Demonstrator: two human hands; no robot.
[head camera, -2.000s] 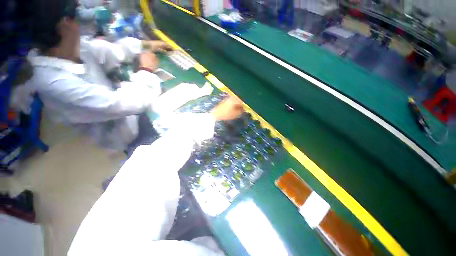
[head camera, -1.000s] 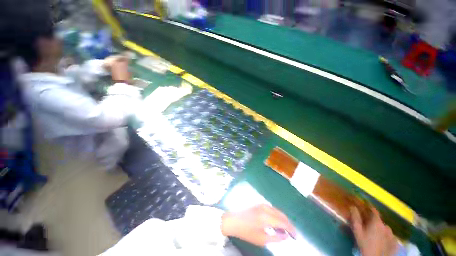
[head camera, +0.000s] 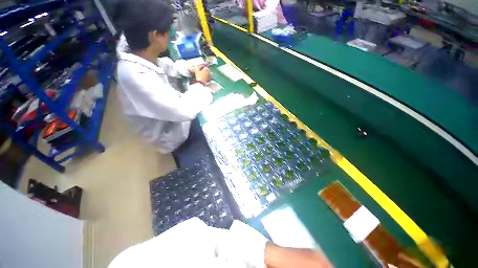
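Observation:
My left hand is at the bottom edge, just below the white liner sheet; its fingers are cut off, so what it holds is hidden. A small blurred part of my right hand shows at the bottom right, at the near end of the amber film stack; the rest is out of the picture. The stack has a white band around its middle. The clear blister tray lies beyond the liner, with rows of round modules with green-yellow faces in its nearer pockets.
A dark module tray is low beside the bench. Yellow tape edges the green conveyor, which carries a small object. A person in a white smock works further along the bench. Blue shelving stands at the left.
My left hand went from the blister tray to over the liner, a small object at its fingertips, then down to the bottom edge. My right hand appeared at the amber stack, now mostly cut off.

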